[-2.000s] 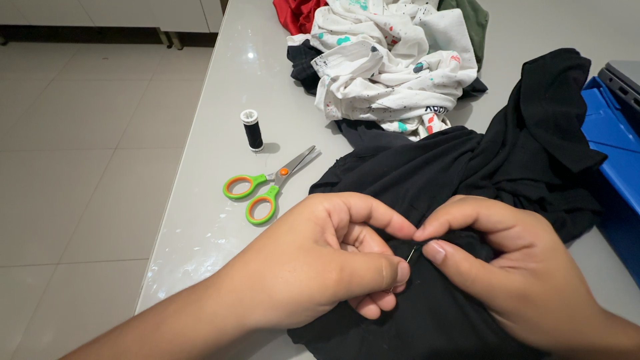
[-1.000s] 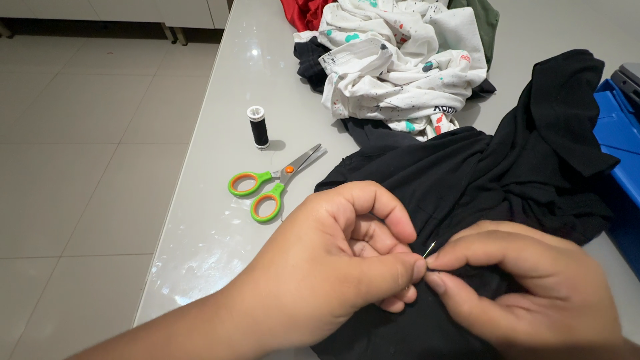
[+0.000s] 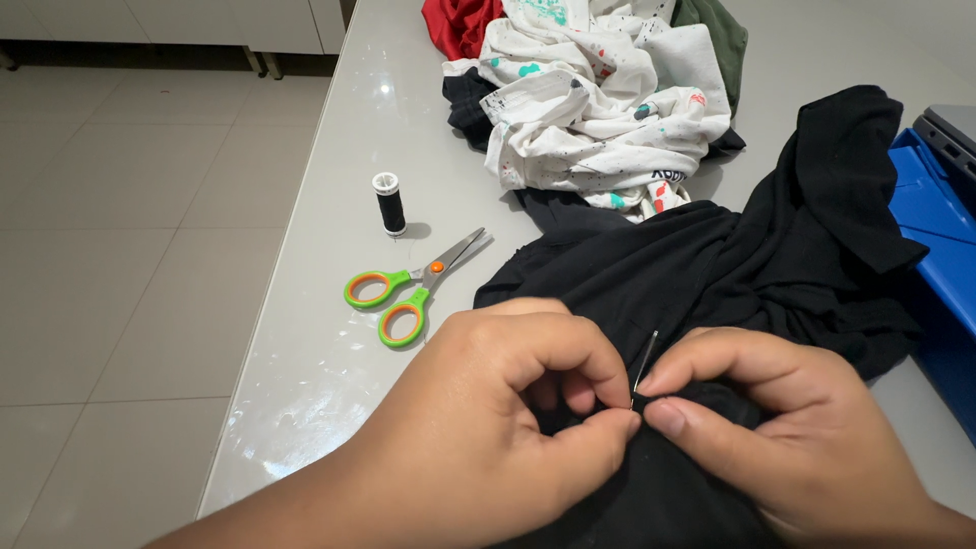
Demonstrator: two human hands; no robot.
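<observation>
A sewing needle (image 3: 646, 360) stands out, tilted up, between the fingertips of both hands over a black cloth garment (image 3: 686, 259). My left hand (image 3: 526, 404) has thumb and forefinger closed at the needle's lower end. My right hand (image 3: 770, 419) pinches a small fold of the black fabric between thumb and forefinger, right beside the needle. The needle's lower tip is hidden at the fingers. Left of the garment lie scissors (image 3: 435, 268) with green and orange handles, blades slightly apart. Behind them a spool of black thread (image 3: 390, 206) stands upright.
A heap of clothes lies at the back: a white patterned garment (image 3: 602, 99), a red one (image 3: 460, 27) and a dark green one (image 3: 720, 46). At the right are a blue plastic container (image 3: 934, 221) and a grey device (image 3: 953, 137). The table's left edge (image 3: 293, 202) borders the tiled floor.
The needle now shows a longer length above the fingertips than one second ago. My hands remain together over the black garment. Scissors and spool have not been moved.
</observation>
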